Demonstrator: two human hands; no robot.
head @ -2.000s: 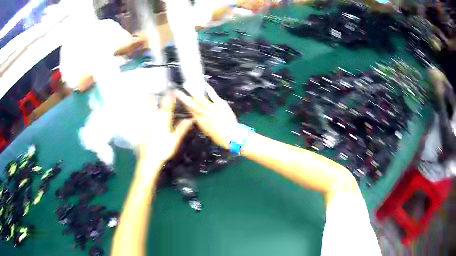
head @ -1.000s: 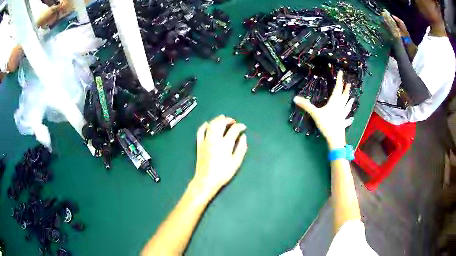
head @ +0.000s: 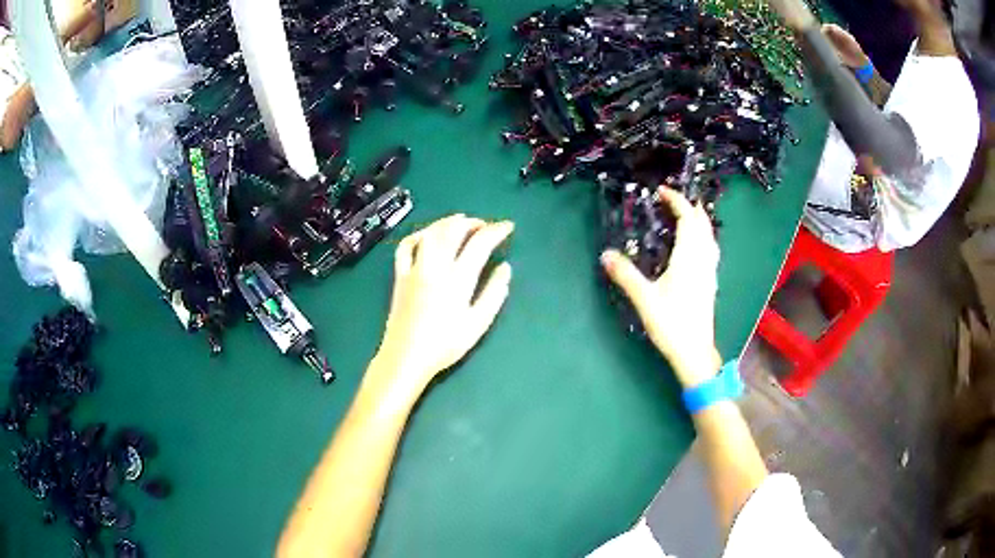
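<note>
Slim black device units with thin red wires lie in a large heap (head: 644,93) at the back right. My right hand (head: 682,283), with a blue wristband, is around a bunch of black units (head: 644,218) at the heap's near edge. Its thumb is on the left and its fingers are partly hidden among the units. My left hand (head: 442,289) rests palm down over the green top with fingers spread and slightly bent, holding nothing visible. To its left, a unit with a pale face and green board (head: 273,311) lies beside more black units.
White uprights (head: 267,76) stand at the left by a crumpled clear bag (head: 93,142). Small black fittings (head: 71,469) lie in piles at the lower left. Another heap of black units (head: 371,49) is at the back. A person (head: 927,136) sits on a red stool (head: 829,316) at the right.
My right hand has closed around black units, and a bunch now stands out from the heap towards me. My left hand has shifted slightly left and up. The view has shifted slightly.
</note>
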